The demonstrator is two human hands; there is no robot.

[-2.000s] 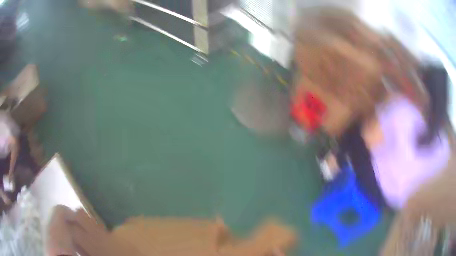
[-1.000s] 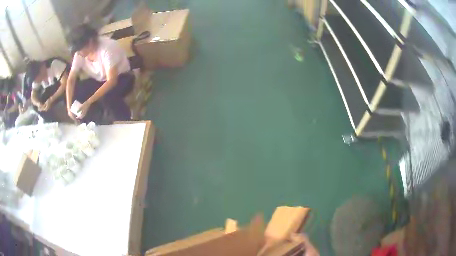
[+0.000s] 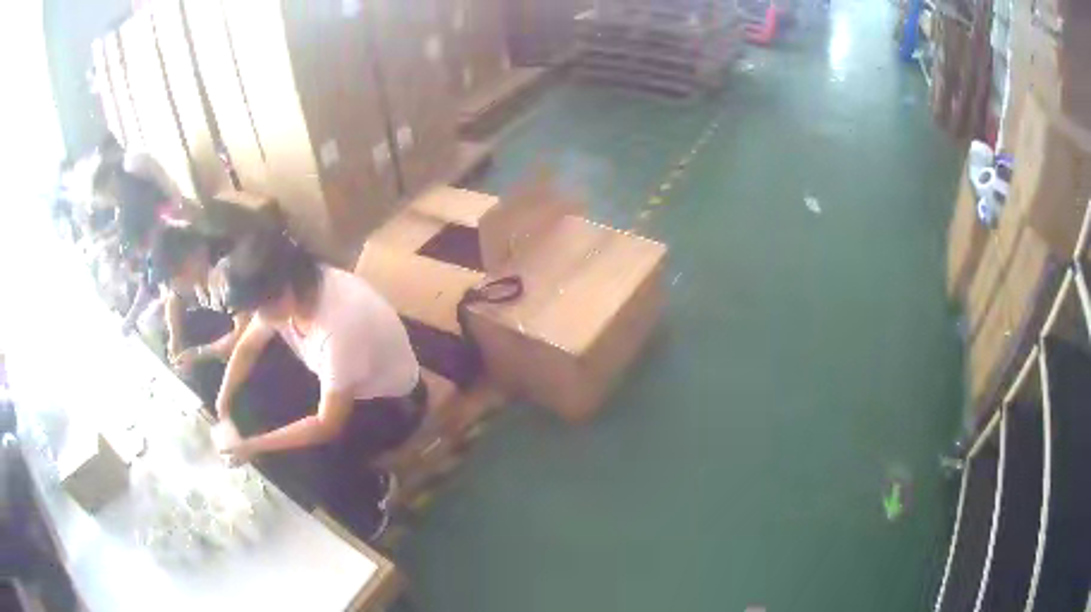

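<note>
Neither of my hands shows; a tiny pale blur at the bottom edge cannot be identified. Nearest in front of me is the low white-covered table at the lower left, edged with brown board. Pale cup-like pieces stand in a cluster on it, washed out by glare. A small brown box stands on the table left of them. A person in a pale pink top sits at the table's far side with both hands together over its edge.
Large brown cartons stand behind the seated person, with a dark strap on top. More people sit further left. Tall stacked cartons line the back left. Pallets lie at the back. Cartons and a metal-railed rack stand on the right.
The view has swung left and up. The brown cardboard at the bottom and the fingers beside it have left the picture. The table's far side, neighbours and back aisle now show.
</note>
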